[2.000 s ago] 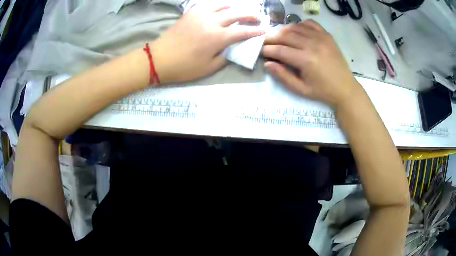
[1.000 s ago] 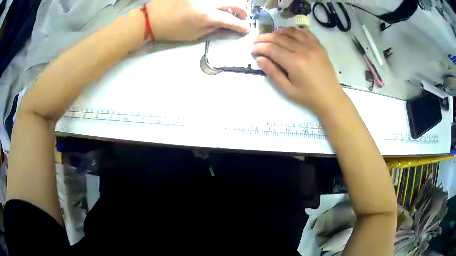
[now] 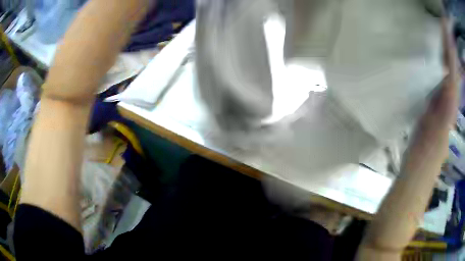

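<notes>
A large light grey-beige cloth is spread up in front of me, blurred by motion, and its lower part hangs over the white table and its front edge. My right hand is at the far right, seen edge-on and blurred, against the cloth's right edge; it appears to grip it. My left forearm rises at the upper left and my left hand is cut off by the top edge. The cloth hides the sewing machine, if it is there.
Navy cloth lies beyond the table at the upper left. A yellow rail curves below the table's left corner. Pale cloth pieces hang at the lower left, and a box with bluish-white items stands at the far left.
Both hands have left the needle area; the left has gone up out of view, the right to the far right. The large cloth is now raised across the view. The view has swung left and tilted.
</notes>
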